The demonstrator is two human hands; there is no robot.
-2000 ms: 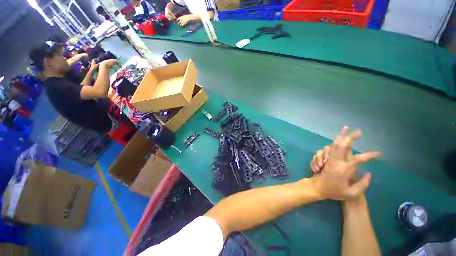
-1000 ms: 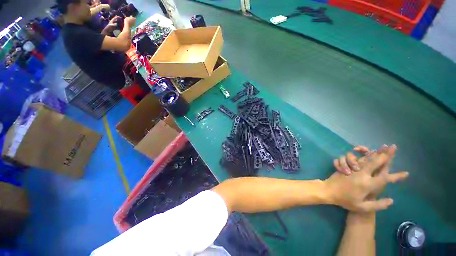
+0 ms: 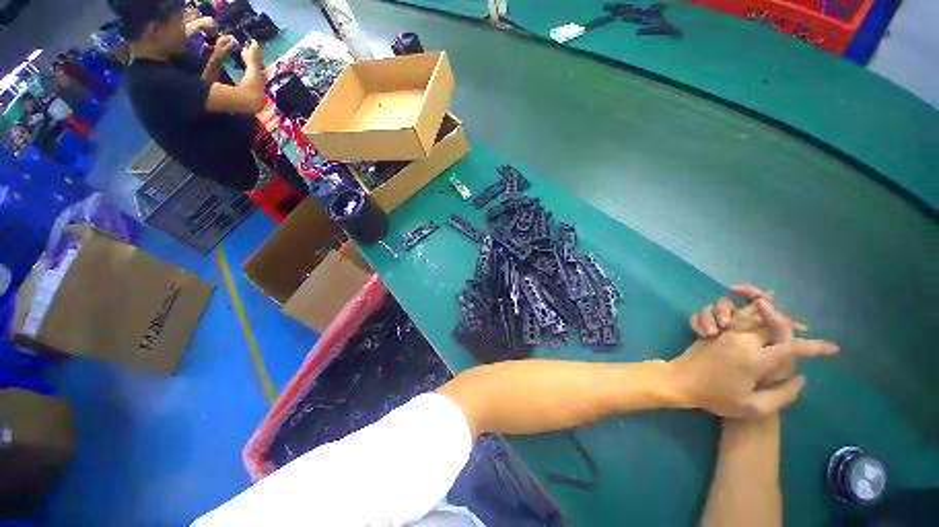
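Observation:
My left hand (image 3: 743,373) reaches in from the left and lies over my right hand above the green bench. Its fingers are spread and no object shows in it. My right hand (image 3: 719,317) is mostly hidden under it; only some bent fingertips and the forearm show, and I cannot tell its full pose. A loose pile of black control panels (image 3: 530,278) lies on the bench left of the hands. A single panel (image 3: 420,236) lies apart from the pile.
Stacked open cardboard boxes (image 3: 386,108) and a black speaker housing (image 3: 357,216) stand beyond the pile. A round silver object (image 3: 861,479) is at lower right. A red-edged panel bin (image 3: 355,376) is below the bench. A person (image 3: 196,98) works at upper left. A green conveyor (image 3: 659,175) runs alongside.
The view has turned and shifted since the first frame. My hands stay crossed; the left hand's fingers have drawn closer together over the right hand. The pile looks unchanged.

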